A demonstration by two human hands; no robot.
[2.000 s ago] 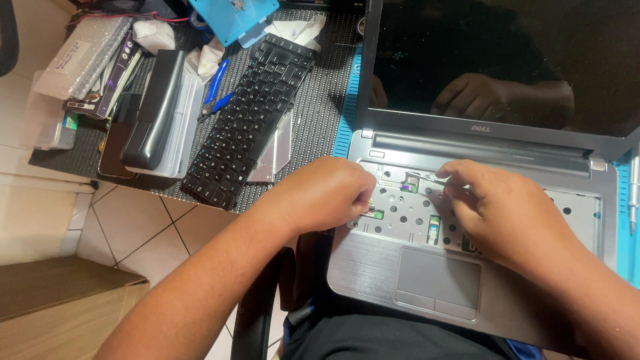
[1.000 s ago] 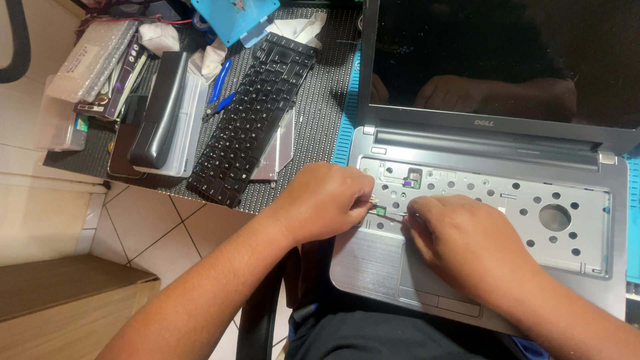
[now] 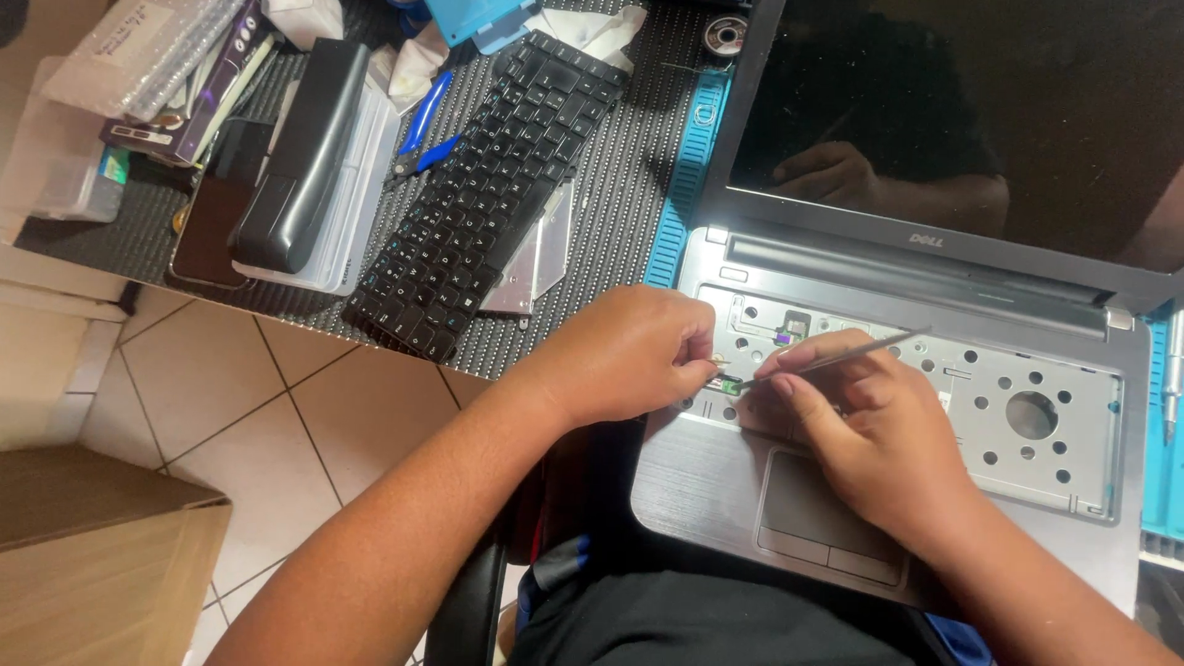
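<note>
An open Dell laptop (image 3: 703, 481) lies before me, its keyboard bay (image 3: 999, 370) bare metal with many holes. In my right hand (image 3: 860, 416) is a thin metal tool (image 3: 874, 346), pinched between thumb and fingers, its lower end close to a green circuit board part (image 3: 731, 385) in an opening at the bay's left. My left hand (image 3: 647, 356) is at the left edge of the bay, thumb and finger pinched together beside that opening; what they pinch is too small to name. A purple-marked connector (image 3: 784, 339) shows in another cutout above.
Left of the laptop, a detached black keyboard (image 3: 490, 194) rests partly over a metal plate (image 3: 546, 250). Blue-handled cutters (image 3: 427, 129), a black stapler-like object (image 3: 305, 166) on a clear plastic case (image 3: 356, 203), and boxes (image 3: 190, 111) lie further left. A blue mat (image 3: 684, 185) extends under the laptop.
My right hand has shifted across the keyboard bay toward the opening near my left hand, and its thin tool now shows clearly. My left hand has stayed at the bay's left edge.
</note>
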